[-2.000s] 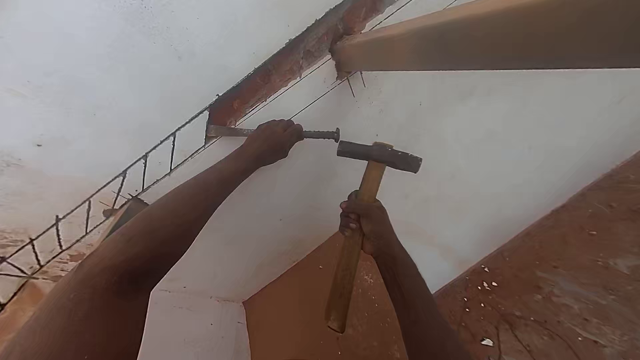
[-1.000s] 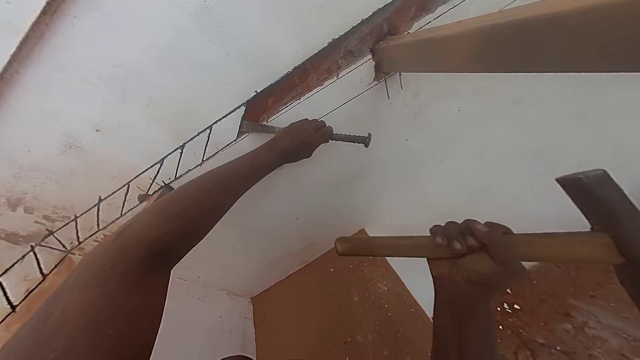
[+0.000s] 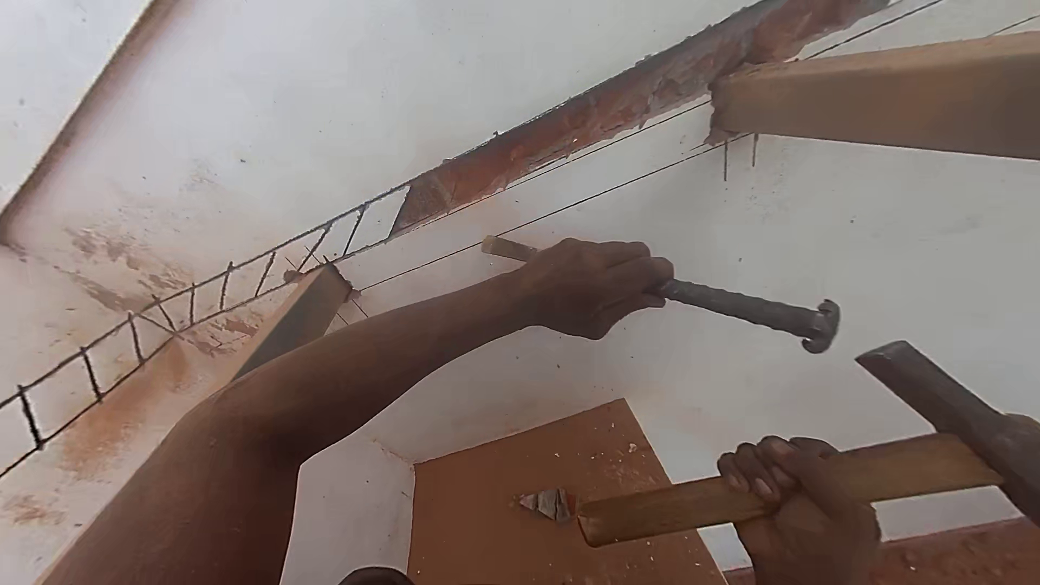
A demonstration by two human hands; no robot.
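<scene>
My left hand [image 3: 597,284] is closed around a steel cold chisel [image 3: 743,309]. The chisel's flat tip points left, a little below the end of a chiselled groove [image 3: 520,158] in the white wall, and its mushroomed striking end points right. At the lower right, my right hand [image 3: 800,504] grips the wooden handle of a hammer [image 3: 918,467]. The handle lies nearly level in view. The steel head is right of my hand, below the chisel's struck end, and apart from it; part of it is cut off by the frame edge.
Cut lines with short cross cuts [image 3: 138,337] run down the wall to the left. A brown beam [image 3: 877,97] juts in from the upper right; another squared piece [image 3: 296,317] stands behind my left forearm. Below is a brown surface [image 3: 487,487] with scattered debris and a small hole.
The chisel's tip has left the end of the groove and is now lower, off the wall cut, with my left hand still around it. The view has shifted.
</scene>
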